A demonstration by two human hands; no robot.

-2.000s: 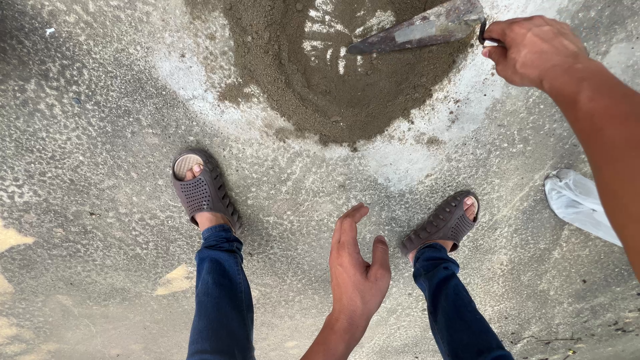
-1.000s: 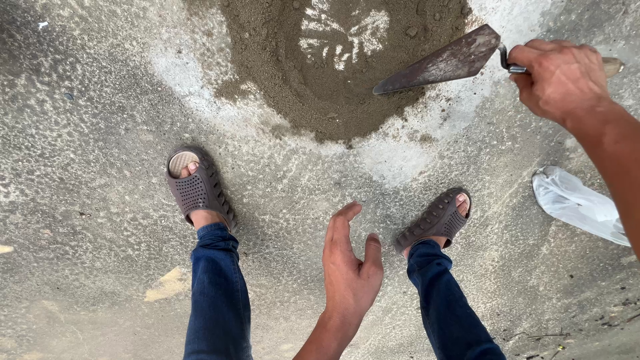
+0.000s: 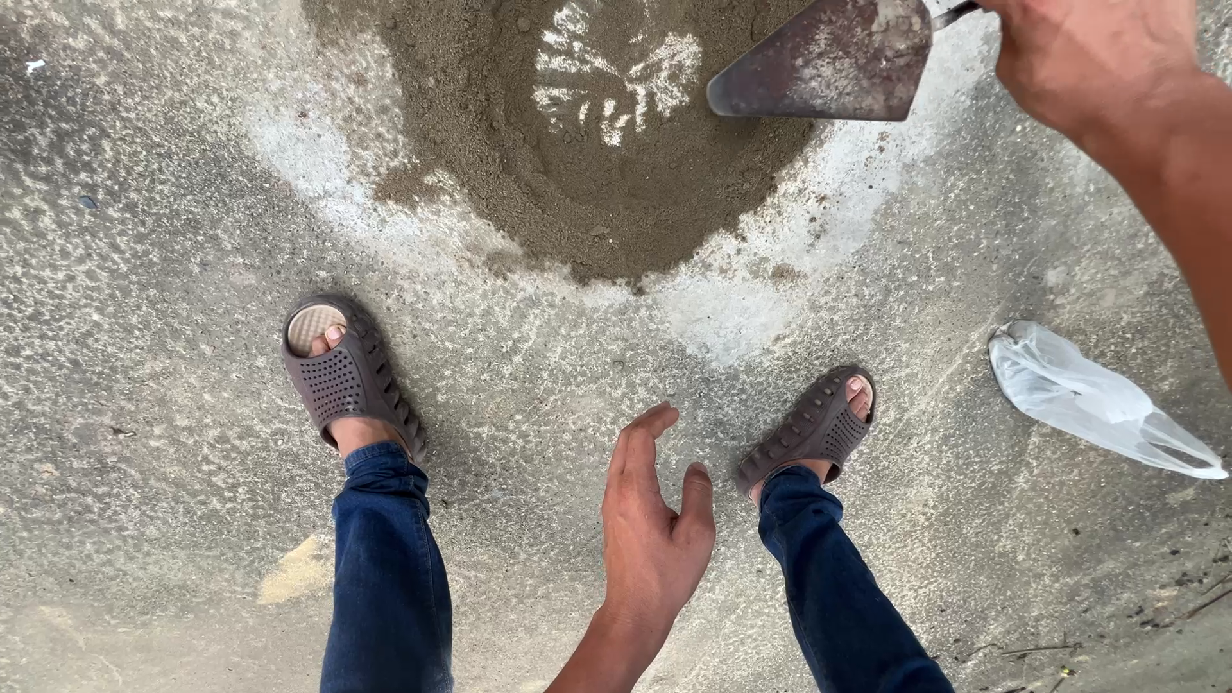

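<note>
My right hand (image 3: 1097, 58), at the top right, grips a pointed masonry trowel (image 3: 837, 63); the hand covers most of its handle. The trowel's worn metal blade points left, over the right side of a ring-shaped heap of grey-brown sand or dry mortar mix (image 3: 616, 221). Pale floor shows in streaks through the hollow at the heap's middle. My left hand (image 3: 659, 529) hangs between my legs, its fingers apart and slightly bent, with nothing in it.
My feet stand apart below the heap, in a left slide sandal (image 3: 342, 375) and a right slide sandal (image 3: 813, 423). A translucent plastic bag (image 3: 1097, 395) lies on the rough concrete floor (image 3: 539, 385) at the right. Thin twigs lie at the lower right.
Two seconds ago the trowel blade lay across the heap's upper middle. My right hand has drawn it back to the right, and the blade's flat face now shows broader. My left hand remains empty.
</note>
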